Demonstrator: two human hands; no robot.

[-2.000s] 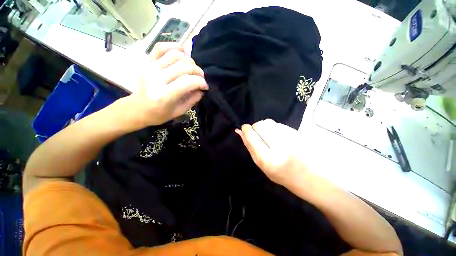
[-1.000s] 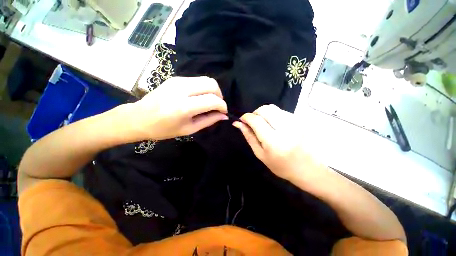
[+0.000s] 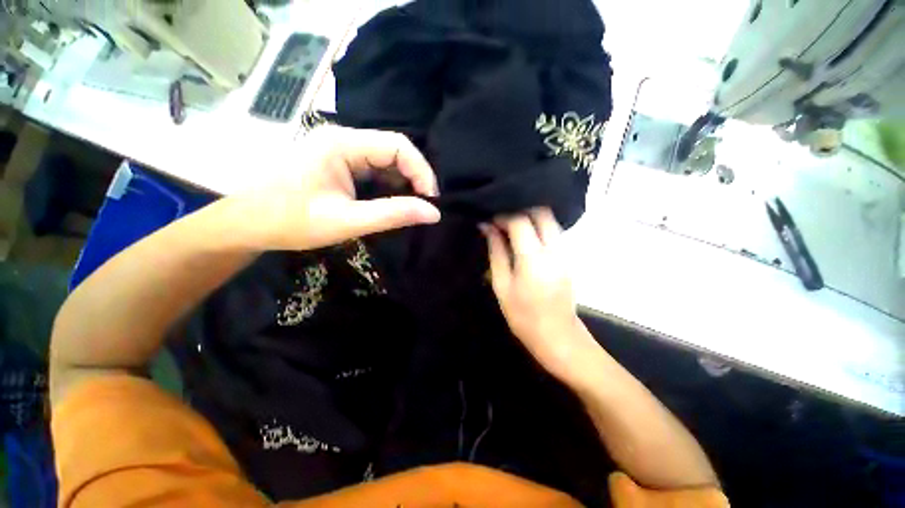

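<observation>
The black garment fabric point(image 3: 496, 109) lies bunched on the white table and runs down over my lap. A gold embroidered flower point(image 3: 573, 137) shows on its right side. My left hand point(image 3: 347, 189) has thumb and index finger at a dark fold of the cloth, curved around it. My right hand point(image 3: 531, 268) holds the cloth just right of it, with fingertips partly hidden in the fabric. More embroidered black cloth point(image 3: 303, 296) hangs at the lower left.
The sewing machine head point(image 3: 824, 74) stands at the right, with the needle plate point(image 3: 650, 139) beside the cloth. Black thread snips point(image 3: 794, 243) lie right of it. Another machine point(image 3: 203, 40), a dark phone-like object point(image 3: 290, 76) and a blue bin point(image 3: 129, 223) are at the left.
My right hand has shifted its grip on the cloth, its fingers now pointing upward. My left thumb and index finger have spread wider. A raised fold now lies across above my right hand.
</observation>
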